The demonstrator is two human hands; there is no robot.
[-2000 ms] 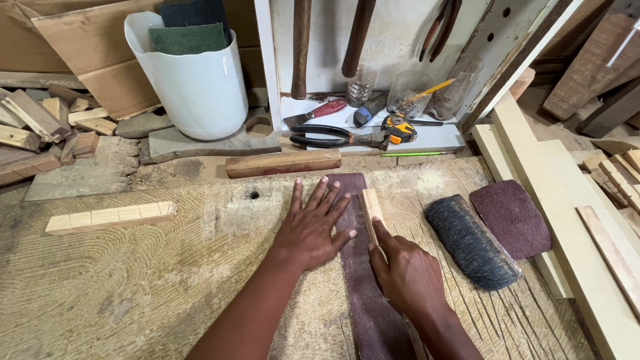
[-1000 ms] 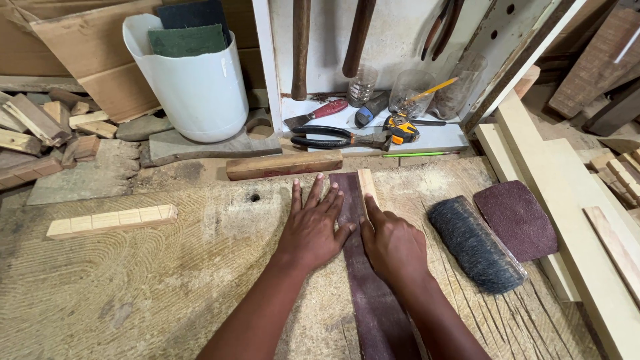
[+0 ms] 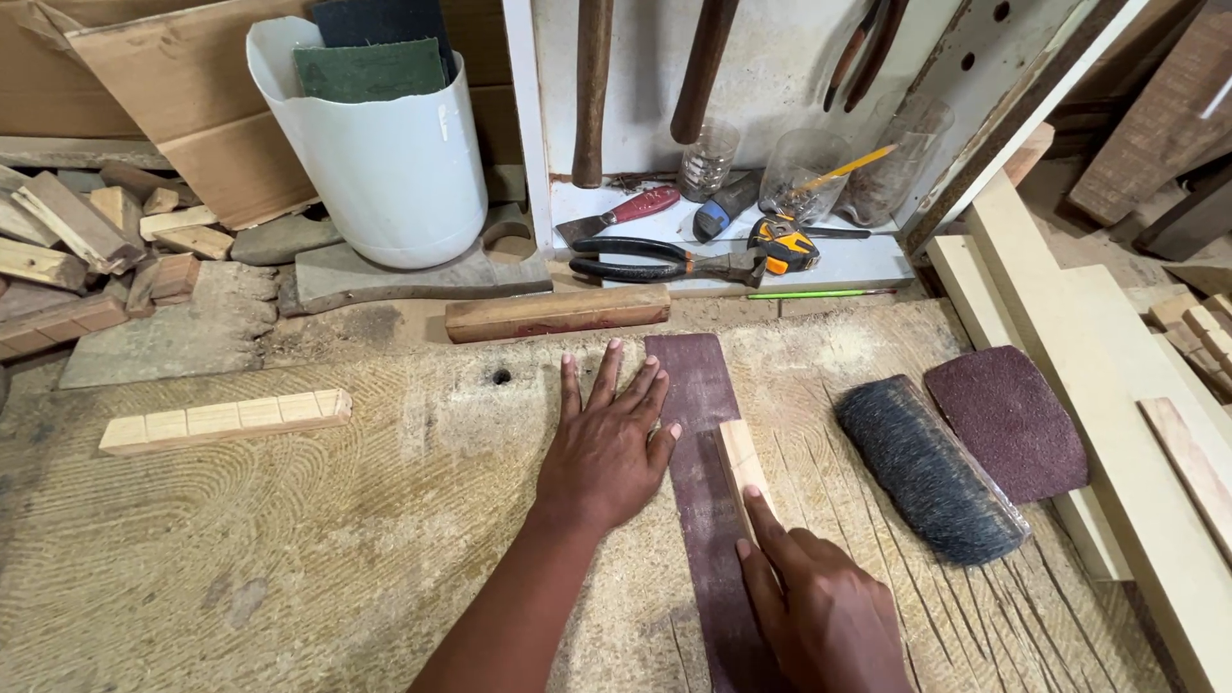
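A long strip of purple-brown sandpaper (image 3: 707, 500) lies lengthwise on the wooden workbench (image 3: 318, 539). My left hand (image 3: 606, 452) rests flat with fingers spread, its fingertips at the strip's left edge, holding nothing. A small pale wooden bar (image 3: 741, 457) with pencil lines lies along the strip's right edge. My right hand (image 3: 818, 587) grips its near part, index finger on top and thumb at the left side; that end is hidden. A similar marked wooden bar (image 3: 226, 422) lies at the left. On the right are a dark-bristled brush (image 3: 929, 467) and a square sandpaper piece (image 3: 1011, 423).
A wooden block (image 3: 558, 314) lies at the bench's back edge. Behind it are pincers (image 3: 664, 262), a red-handled scraper (image 3: 626, 214), a tape measure (image 3: 784, 245) and a green pencil (image 3: 823, 294). A white plastic container (image 3: 385, 173) stands back left; pale boards (image 3: 1068, 346) lie at the right.
My right hand and the wooden bar were farther up the sandpaper strip a second ago and are now nearer to me. My left hand has stayed in about the same place.
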